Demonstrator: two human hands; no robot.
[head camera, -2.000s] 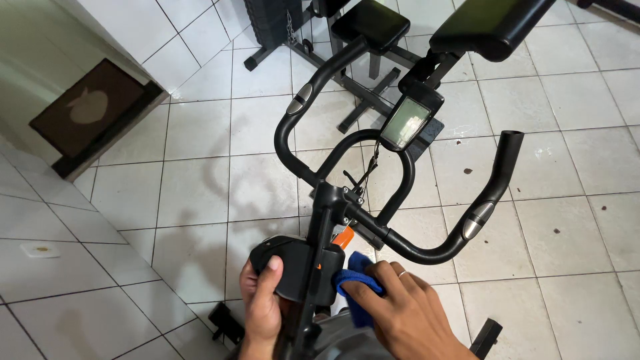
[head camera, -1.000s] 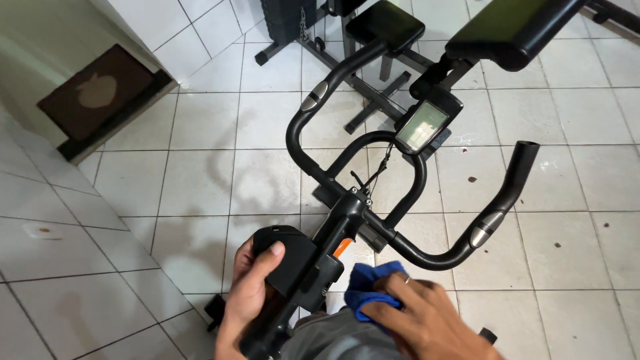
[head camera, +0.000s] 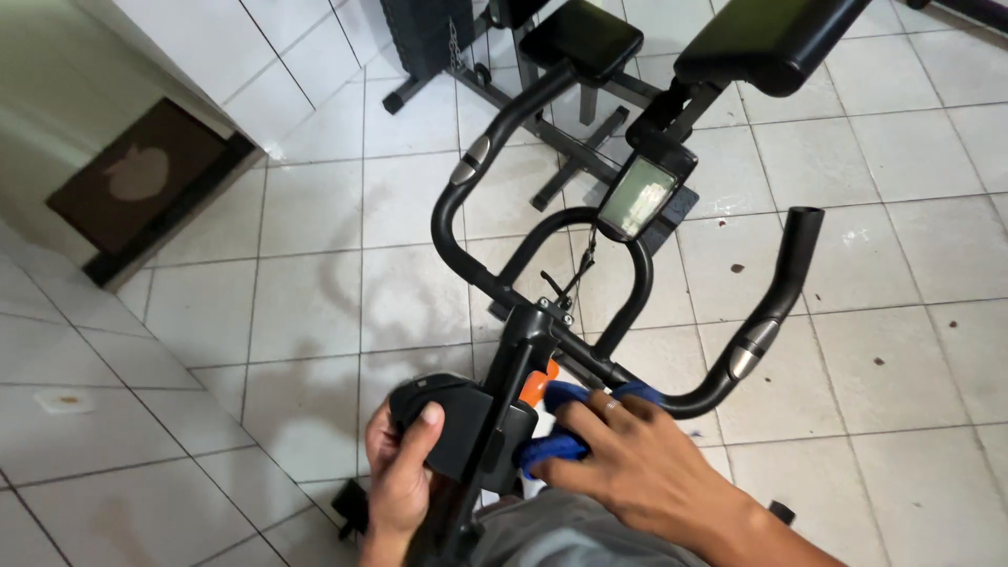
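Observation:
My left hand (head camera: 402, 465) grips a black plastic holder (head camera: 457, 429) mounted on the post of an exercise bike, its thumb on the near face. A blue cloth (head camera: 555, 449) is bunched in my right hand (head camera: 630, 457), against the right side of the holder and post. Just above the cloth an orange part (head camera: 539, 384) shows beside the post. The black handlebar (head camera: 453, 228) spreads out beyond both hands, with metal pulse sensors on its two arms. A display console (head camera: 642, 197) stands tilted at its far side, with thin cables hanging under it.
Behind the handlebar stands gym equipment with a black padded seat (head camera: 583, 39) and a larger black pad (head camera: 764, 39). A dark mat with an apple shape (head camera: 142, 173) lies at the left by a doorway. White floor tiles (head camera: 307, 299) bear small dark bits at the right.
My right hand has moved the blue cloth up and left against the holder and post; a second ago it was lower and apart from them. My left hand stays on the holder.

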